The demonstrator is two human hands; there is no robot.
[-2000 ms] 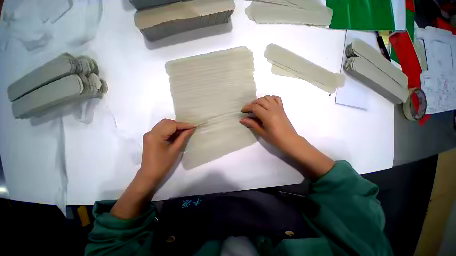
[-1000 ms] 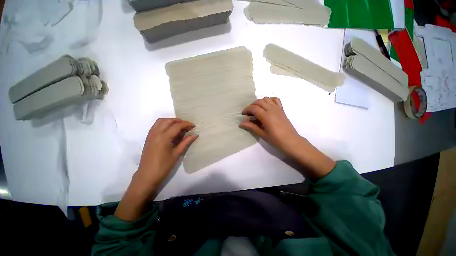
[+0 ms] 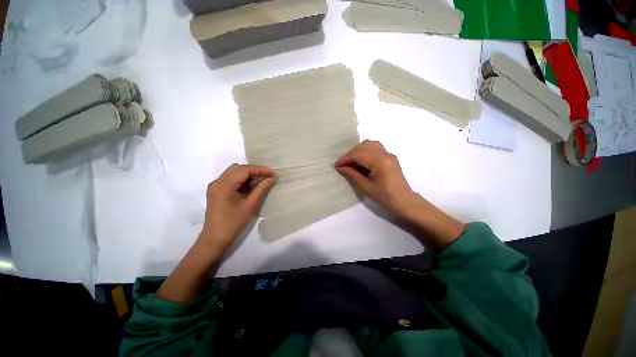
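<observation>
A flat rectangle of closely overlapped grey-beige strips (image 3: 296,122) lies in front of me on white paper, with fine parallel lines and uneven side edges. My left hand (image 3: 236,199) is at its left edge, thumb and fingertips pinched on the end of a strip. My right hand (image 3: 380,174) is at the right edge, thumb and fingertips pinched on the other end at about the same height. The strips below the hands slant up to the right. The lowest strip's left end sticks out a little.
Paired strip stacks lie left (image 3: 73,118) and right (image 3: 526,97). Large stacks (image 3: 258,28) stand at the far side. Loose strips (image 3: 422,94) lie right of the layout. Beyond are a green piece (image 3: 505,19), a red piece (image 3: 568,80), a tape roll (image 3: 580,143) and printed sheets (image 3: 614,97).
My left fingertips have closed from a wider gap onto the strip's edge. My right hand has moved slightly down, and its fingertips have closed. The lowest strip's left end now stands apart more.
</observation>
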